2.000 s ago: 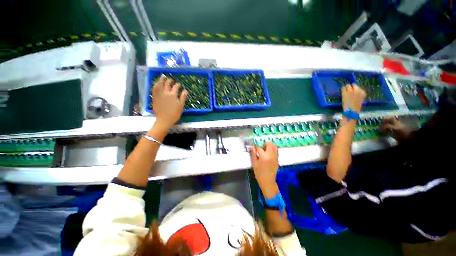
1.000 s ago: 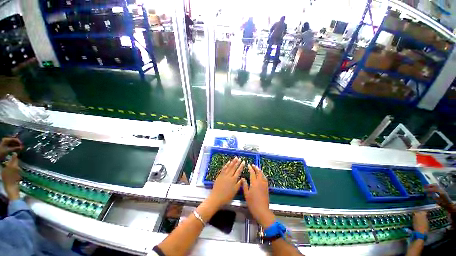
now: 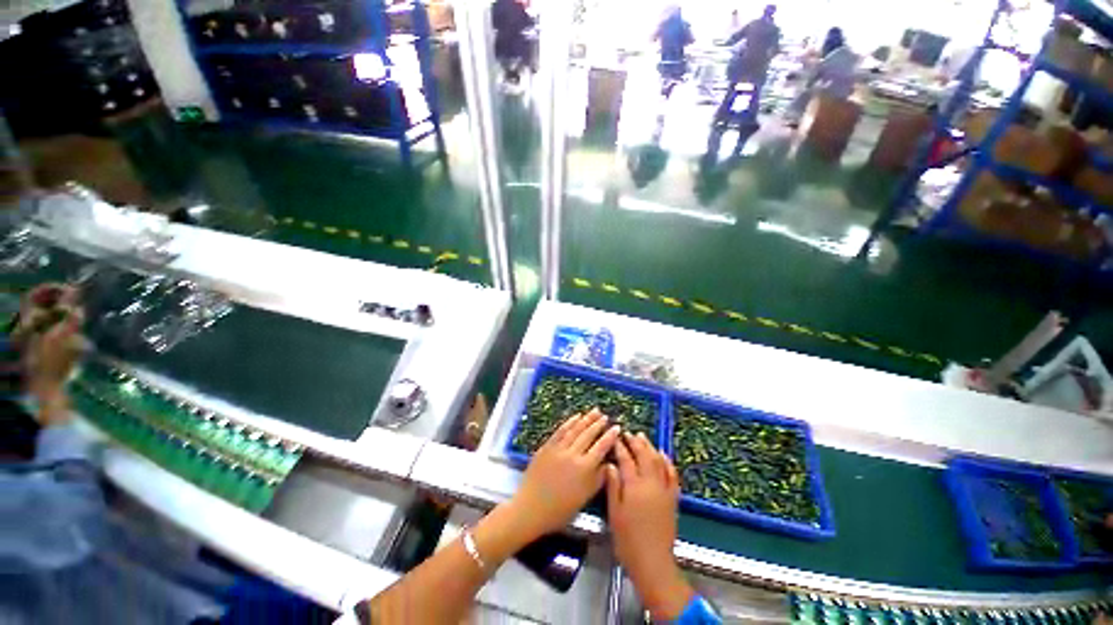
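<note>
Two blue parts bins stand side by side before me, the left bin (image 3: 532,388) and the right bin (image 3: 825,488), both holding heaps of tiny dark and green-gold capacitors (image 3: 738,458). My left hand (image 3: 565,466), with a thin pale bracelet on the wrist, lies over the front edge of the left bin. My right hand (image 3: 643,494), with a blue band on the wrist, is beside it, the fingertips of both close together. Whether small parts are between the fingers cannot be told.
Green board panels (image 3: 195,433) lie in the track at left, more (image 3: 928,610) at lower right. A dark flat object (image 3: 555,558) lies below my left hand. A small blue box (image 3: 583,347) is behind the bins. Another pair of bins (image 3: 970,519) is at right. A co-worker's hands (image 3: 51,342) are at left.
My hands were apart two seconds ago, the right one at the panels; they came together at the left bin and now rest nearer its front edge. The view has lifted and shifted.
</note>
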